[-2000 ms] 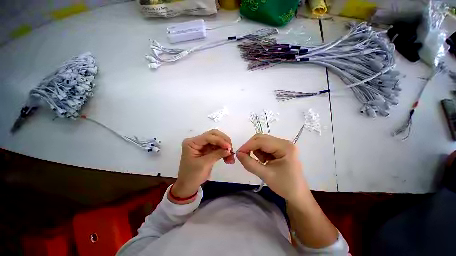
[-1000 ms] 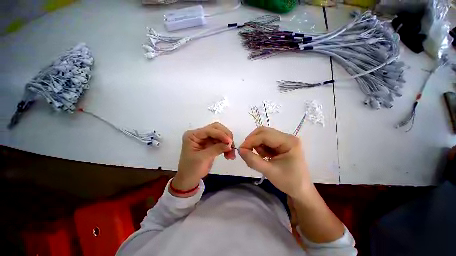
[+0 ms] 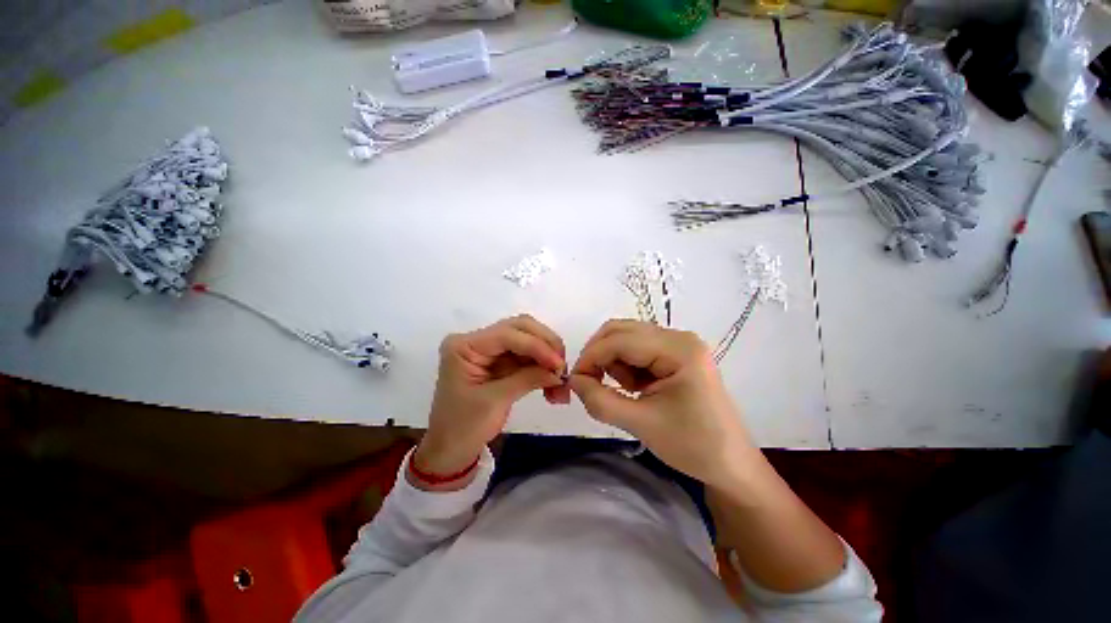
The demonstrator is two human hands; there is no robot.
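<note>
My left hand and my right hand meet fingertip to fingertip at the table's front edge. Both pinch something tiny and dark between them; it is mostly hidden, and I cannot tell a wire end from a housing. Thin coloured wires fan out beyond my right hand, and other thin wires run from behind it toward the right pile of small white housings. Another housing pile lies beyond my left hand, and a middle one lies at the wire fan.
A large grey-white harness bundle lies back right. A white clump of harnesses lies left, with a single harness beside it. A white box-shaped unit and another harness lie at the back. Red stools stand below.
My hands stay together, with slight finger shifts. The thin wires beyond my right hand have shifted a little against the housing piles. The whole view has moved slightly.
</note>
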